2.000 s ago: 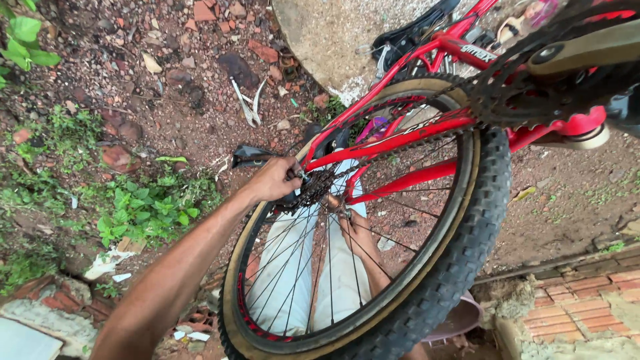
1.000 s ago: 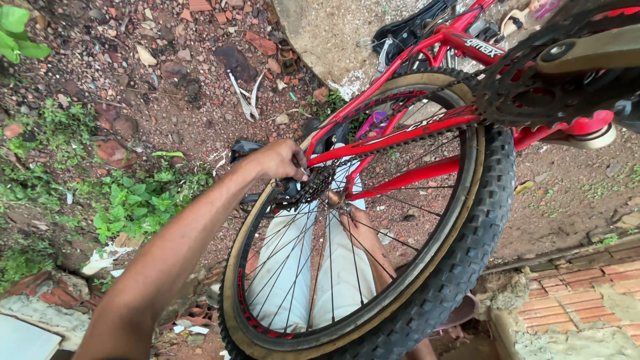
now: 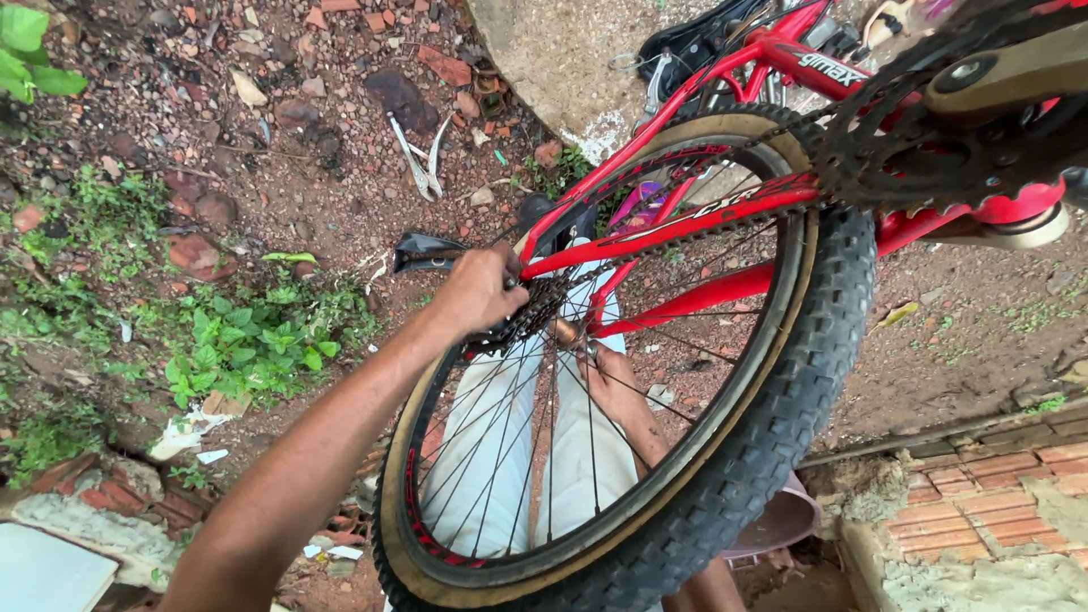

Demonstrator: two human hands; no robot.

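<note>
A red bicycle frame (image 3: 680,223) lies across the view, its rear wheel's knobby tyre (image 3: 799,399) toward me. My left hand (image 3: 483,289) is at the rear axle end, fingers curled beside the sprocket cassette (image 3: 540,308) and the frame's dropout; what its fingertips grip is hidden. My right hand (image 3: 614,382), seen through the spokes, has its fingertips at the other side of the hub (image 3: 564,331), by the lower red stay. The chain (image 3: 680,242) runs from the cassette to the dark chainrings (image 3: 918,153) at the upper right.
Locking pliers (image 3: 418,161) lie on the gravelly ground beyond my left hand. A concrete slab (image 3: 544,68) holds a black bag (image 3: 693,42) and other items. A plastic basin (image 3: 778,514) sits behind the tyre, near a broken brick wall (image 3: 977,510). Weeds (image 3: 246,340) grow at left.
The fingers of my left hand have shifted at the axle end and are now lower, against the cassette side. My right hand remains by the hub.
</note>
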